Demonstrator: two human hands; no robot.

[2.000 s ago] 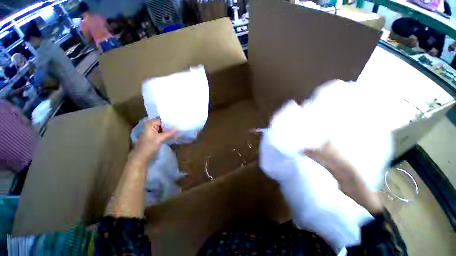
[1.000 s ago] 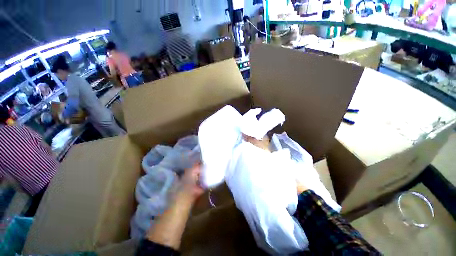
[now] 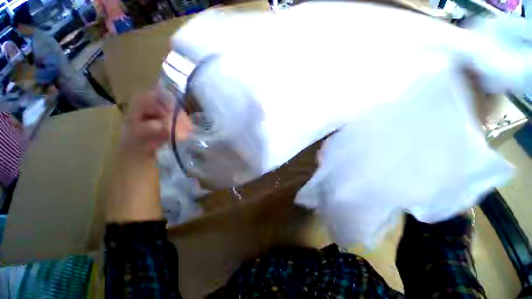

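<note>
A clear round shade (image 3: 224, 155) with a thin curved rim is held above the open carton, its right part inside or behind a white bag. My left hand (image 3: 154, 122) is blurred and grips the shade at its left rim. Bunched thin white bags (image 3: 402, 140) spread across the centre and right of the view. My right hand (image 3: 481, 96) is mostly hidden by them and holds them. The large brown carton (image 3: 64, 175) lies below, with cloudy bagged shades (image 3: 181, 190) at its left inside.
Two people stand at the far left, one in grey (image 3: 55, 64), one in a striped top (image 3: 10, 149). Another shows at the top. Green mesh crate (image 3: 52, 279) at lower left. Pale-topped carton (image 3: 507, 125) and a dark edge (image 3: 507, 233) at right.
The white bags have risen and spread to the right with my right hand. My left hand has moved up and left from the white bag and now grips a clear shade. The view has shifted.
</note>
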